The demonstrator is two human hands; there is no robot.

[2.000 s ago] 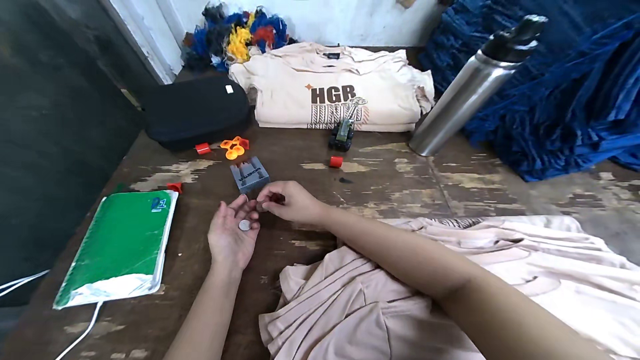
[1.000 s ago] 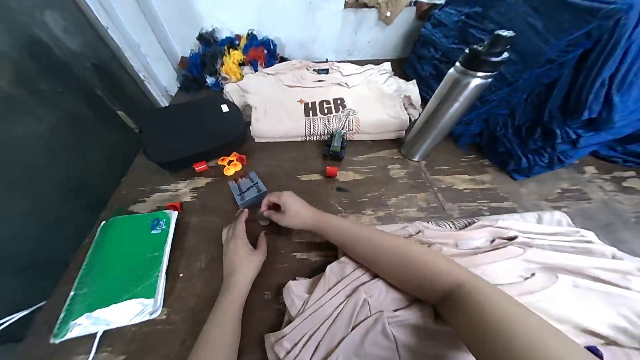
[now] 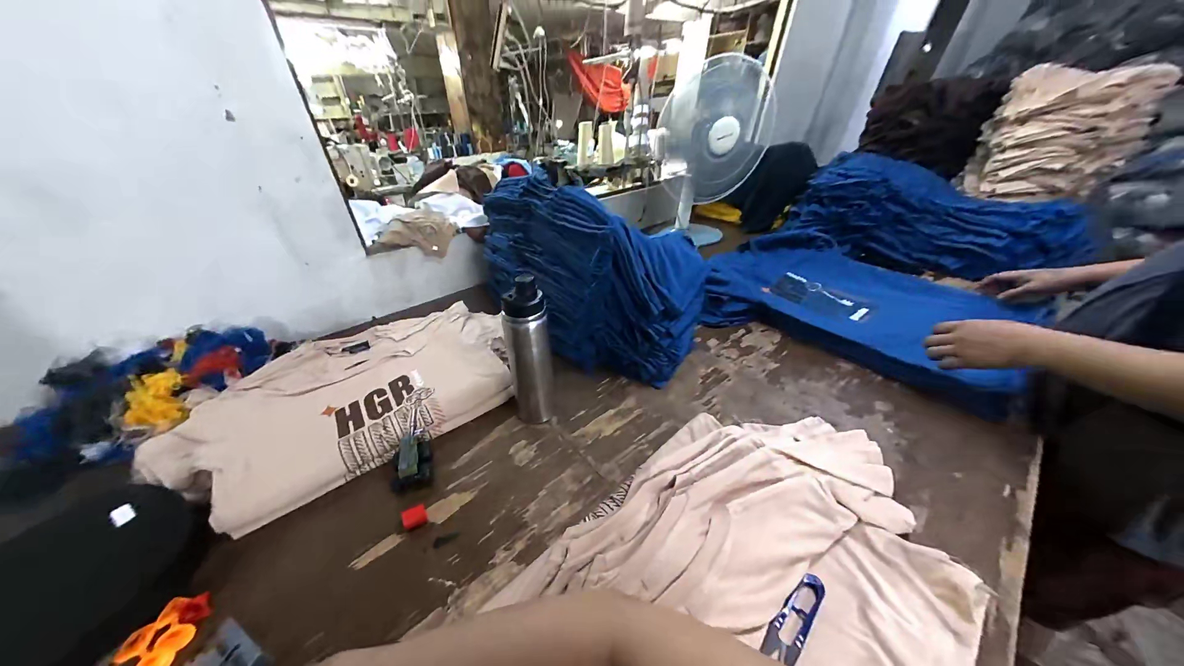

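Only one of my forearms shows, along the bottom edge; both my hands lie outside the frame. Above that forearm spreads a heap of beige shirts (image 3: 740, 518), with blue thread snips (image 3: 794, 618) resting on it. Part of a grey plastic piece (image 3: 229, 646) shows at the lower left, beside an orange plastic piece (image 3: 162, 636). A small red block (image 3: 413, 516) and a dark toy vehicle (image 3: 413, 461) sit near a folded beige printed shirt (image 3: 305, 416). A steel bottle (image 3: 529, 356) stands upright at that shirt's right end.
A black case (image 3: 83, 573) lies at left below colored thread scraps (image 3: 153, 398). Blue garments (image 3: 592, 268) are piled behind the bottle. At right, another person's hands (image 3: 980, 344) touch a stack of blue shirts (image 3: 869, 324). A fan (image 3: 721, 134) stands behind.
The view has swung up and to the right, bringing in the other person and the fan. My hands, earlier together by the grey piece, have left the view, as has the green notebook.
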